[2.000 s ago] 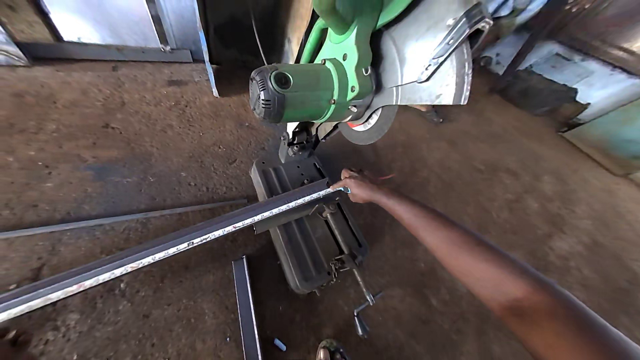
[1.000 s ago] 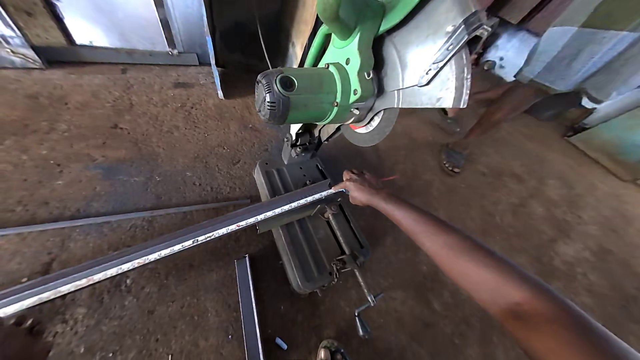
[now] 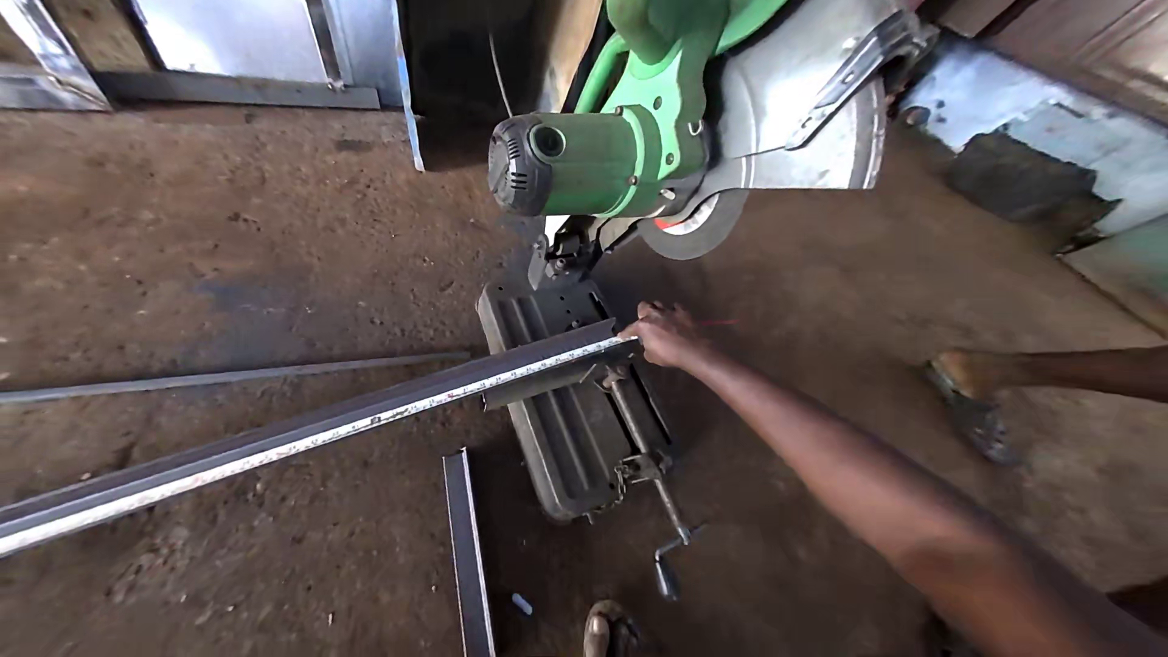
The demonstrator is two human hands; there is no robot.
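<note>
My right hand (image 3: pixel 664 334) holds the end of a tape measure blade (image 3: pixel 392 417) at the right end of a long metal profile (image 3: pixel 301 429). The extended blade lies along the profile, which runs down to the left edge. The profile rests across the base (image 3: pixel 561 438) of a green cut-off saw (image 3: pixel 593 160), beside the vise screw (image 3: pixel 639 415). The saw's head is raised, its abrasive disc (image 3: pixel 703 228) above the base. My left hand is not in view.
A thin metal bar (image 3: pixel 228 375) and a short metal channel (image 3: pixel 468 557) lie on the floor. The vise crank (image 3: pixel 668 577) sticks out toward me. Another person's sandalled foot (image 3: pixel 972 397) stands at the right. Metal panels (image 3: pixel 246 36) stand at the back left.
The other person's foot, by the saw one second ago, is now farther right and nearer. A dark shape at the lower left edge, seen one second ago, is gone. My right hand stays at the profile's end.
</note>
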